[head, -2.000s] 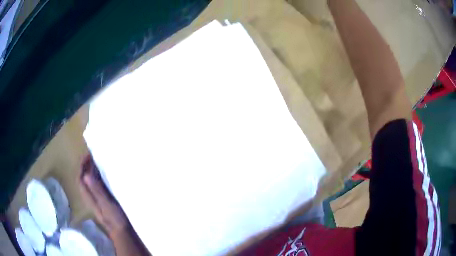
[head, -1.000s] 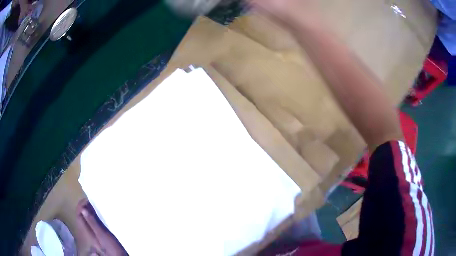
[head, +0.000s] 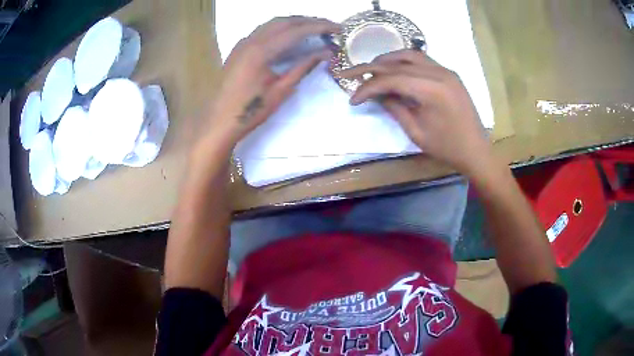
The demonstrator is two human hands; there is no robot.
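A round openwork metal piece [head: 376,43] with a pale centre and small tabs at its rim lies on the white tissue sheets [head: 313,132] at the top. My left hand [head: 267,69] is at the piece's left edge, fingers stretched toward the rim. My right hand [head: 417,97] is at its lower right edge, fingertips at the rim. Both hands are bare. The hands cover parts of the rim, so I cannot tell how firmly either one holds it.
Several white wrapped pieces [head: 117,119] stand grouped on the brown cardboard bench top [head: 188,90] at the left. Shiny tape runs along the bench's front edge. A red stool [head: 571,208] stands below at the right, on a green floor.
The view has swung down toward my body. My right arm has come back from its reach across the bench. The metal piece now lies on the tissue, and both hands are at it.
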